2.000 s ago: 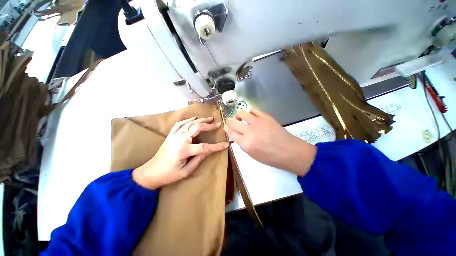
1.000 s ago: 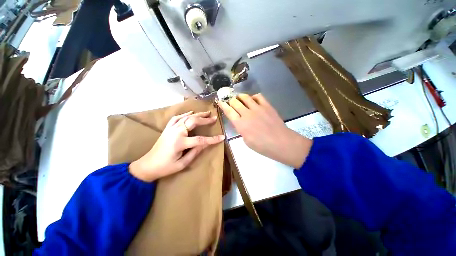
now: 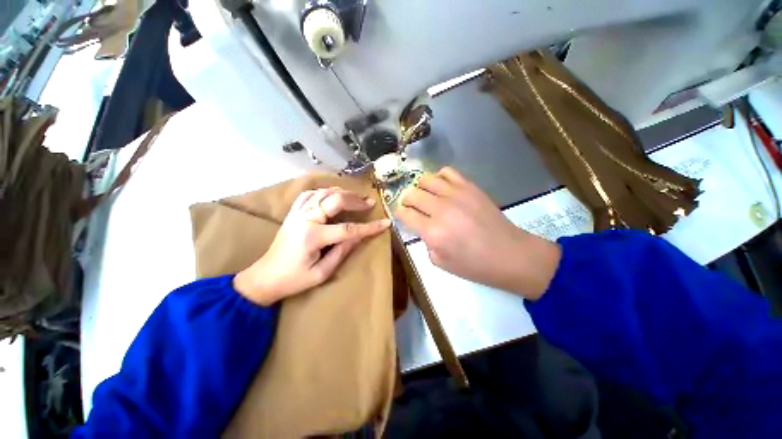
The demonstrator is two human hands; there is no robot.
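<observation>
A tan-brown fabric panel lies on the white table, its top right corner at the presser foot. A narrow brown zipper runs along its right edge, its tail hanging past the table's front edge. My left hand lies on the panel, fingers bent, index fingertip at the zipper edge; it presses rather than grips. My right hand is right of the zipper beside the foot, fingers curled together; its fingertips are partly hidden, and whether they pinch the zipper cannot be told.
The white sewing machine head arches over the work. A zipper bundle with gold lines lies right of the needle. A brown fabric stack stands at the left. A red tool lies at the far right.
My right hand has drawn back from the presser foot, towards the right and down. My left hand stays on the panel with its fingers slightly more bent. The view has shifted a little.
</observation>
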